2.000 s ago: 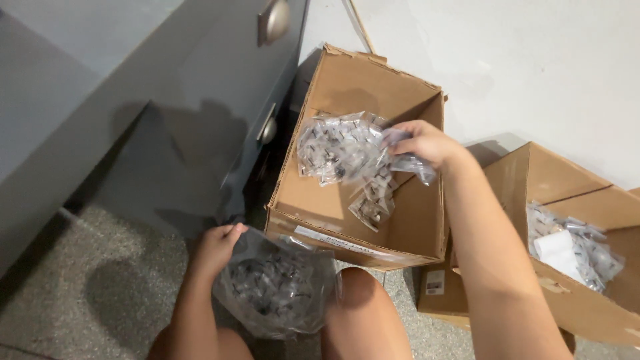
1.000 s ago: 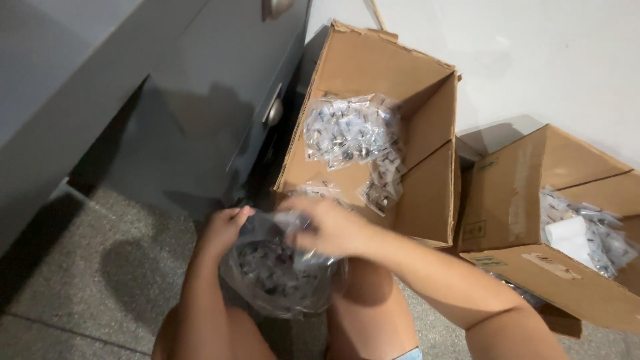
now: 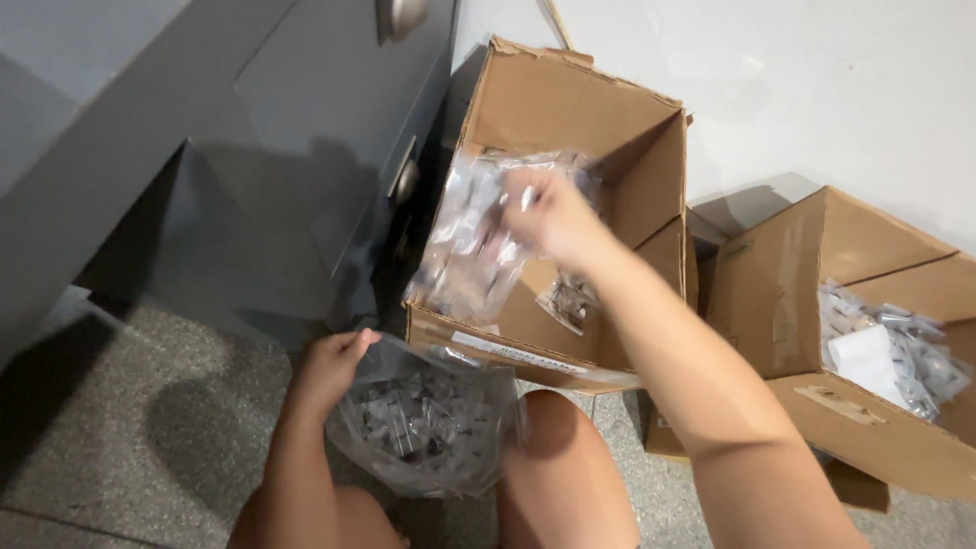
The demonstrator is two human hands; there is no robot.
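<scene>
My left hand (image 3: 341, 362) pinches the rim of a large clear plastic bag (image 3: 427, 419), which hangs between my knees with many small clear packets of dark parts inside. My right hand (image 3: 541, 210), blurred, is over the open cardboard box (image 3: 648, 168) in front of me. At its fingers is a cluster of small clear packets (image 3: 473, 229) that spreads along the box's left side. Whether the fingers grip any of them cannot be told. Another small packet (image 3: 570, 301) of parts lies on the box bottom, below my right wrist.
A second open cardboard box (image 3: 770, 282) at the right holds small packets (image 3: 930, 366) and a white paper (image 3: 869, 362). Grey cabinet drawers (image 3: 328, 137) with metal handles stand at the left. A pale wall (image 3: 801, 91) rises behind the boxes, on a speckled floor (image 3: 206, 412).
My right hand has moved from the plastic bag back up over the near cardboard box. Packets now spread along that box's left side. My left hand still holds the bag's rim.
</scene>
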